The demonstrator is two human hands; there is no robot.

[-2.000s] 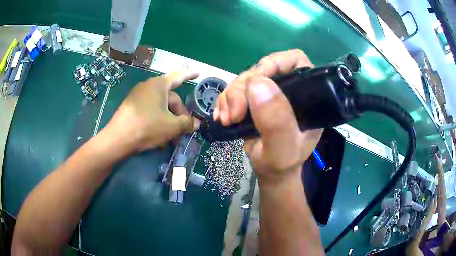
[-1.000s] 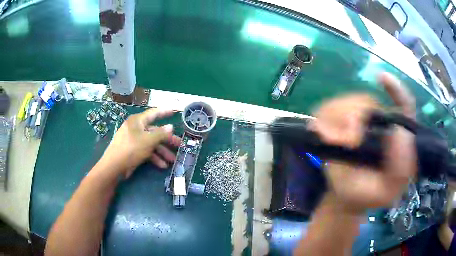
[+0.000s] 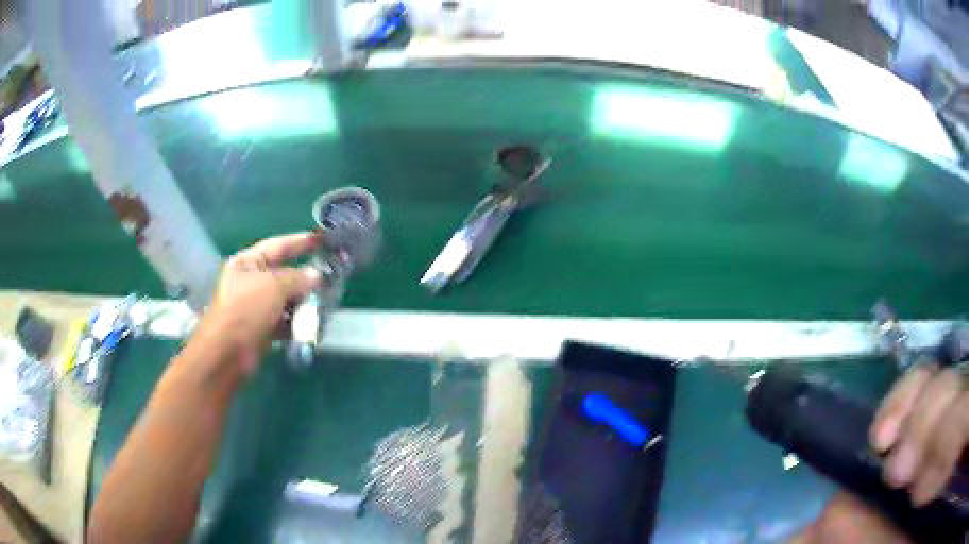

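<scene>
My left hand point(image 3: 266, 287) grips a grey device housing point(image 3: 349, 228) near its neck, with the round head up and the handle down, over the conveyor's near edge. The housing is blurred. My right hand point(image 3: 922, 436) holds the black electric screwdriver point(image 3: 823, 430) at the lower right, its nose pointing left; the hand is partly cut off by the frame's edge. A heap of small screws point(image 3: 409, 475) lies on the bench, with a small grey part point(image 3: 324, 496) left of it.
Another housing point(image 3: 478, 234) lies on the green belt point(image 3: 659, 234). A black tray point(image 3: 606, 372) holds a blue cell point(image 3: 616, 419) and screws. A chipped white post point(image 3: 128, 159) stands at left. Coloured cells point(image 3: 101, 338) lie at the left edge. The belt has a pale edge point(image 3: 468, 334).
My left hand has picked up the housing from the bench and raised it to the belt's edge. My right hand has moved right and down with the screwdriver. The view has shifted.
</scene>
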